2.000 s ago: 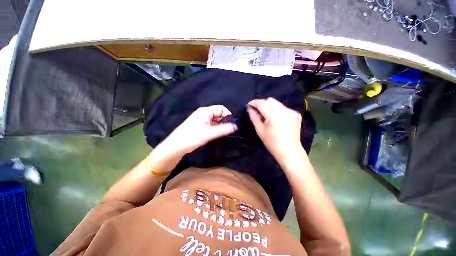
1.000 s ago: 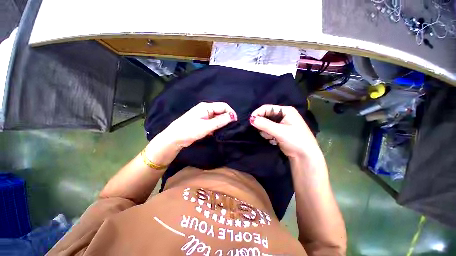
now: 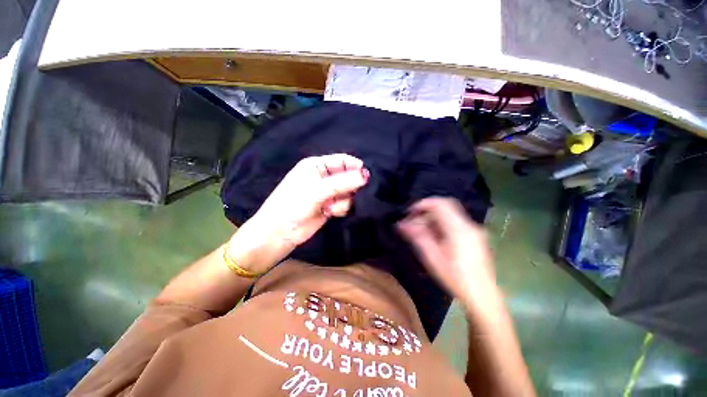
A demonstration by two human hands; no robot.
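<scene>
A black garment lies over my lap below the table edge. My left hand is above its middle, with fingers curled and thumb and fingertips close together. I cannot tell whether it pinches the cloth or something thin. My right hand is blurred, lower and to the right over the garment, with its fingers bent. No needle or thread can be made out at either hand.
The white table curves across the top, with a wooden drawer and a hanging paper sheet. Tangled strands lie on the grey mat. Grey cloth bins stand at both sides. A blue crate is at lower left.
My hands were close together over the garment. My right hand has since moved down and towards my body, and my left hand has turned slightly. A person's leg has shifted at lower left.
</scene>
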